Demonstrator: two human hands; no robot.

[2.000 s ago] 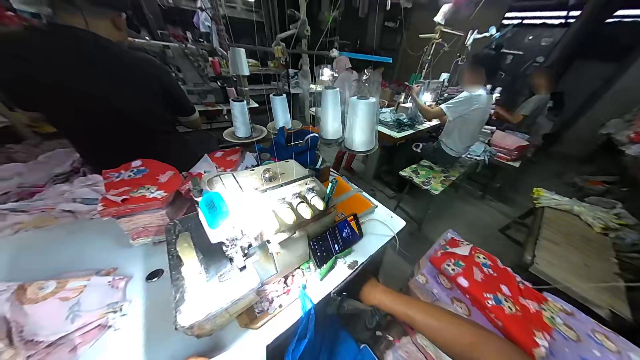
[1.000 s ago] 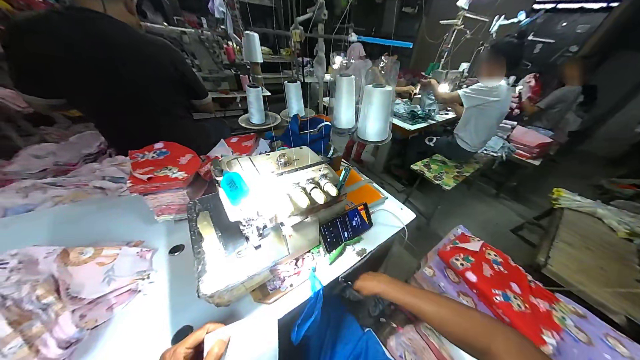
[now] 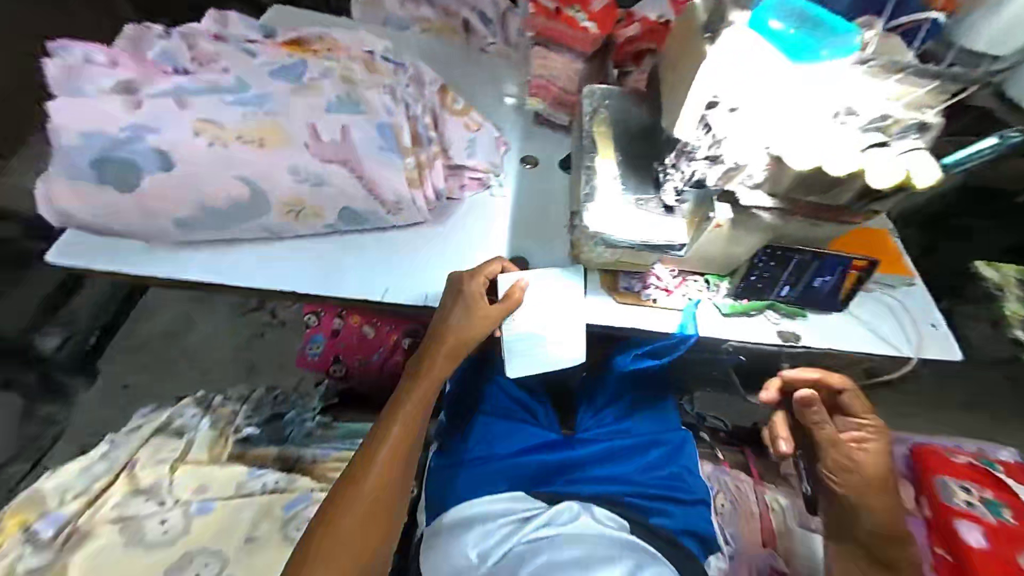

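Note:
My left hand (image 3: 484,300) grips a small white paper pad (image 3: 544,322) by its left edge, thumb on top, at the table's front edge above my lap. My right hand (image 3: 836,432), in front of the table at the right, holds a dark, thin, pen-like object (image 3: 804,472) between its fingers. A sewing machine (image 3: 768,136), glaring under its lamp, stands on the white table beyond the pad. A smartphone (image 3: 804,278) with a lit screen lies in front of the machine, beside thread scraps (image 3: 676,284).
Folded pastel printed fabric (image 3: 240,152) is piled on the table's left part (image 3: 272,268). Red fabric stacks (image 3: 572,28) stand behind. Cream fabric (image 3: 184,496) lies low at left, a pink bundle (image 3: 360,344) under the table, and red printed fabric (image 3: 972,504) at lower right. A cable (image 3: 912,352) hangs off the table.
The view has swung down and left. My left hand, barely in view two seconds ago, now holds the pad above my lap. My right hand has come away from beside the table edge, with the pen-like object showing.

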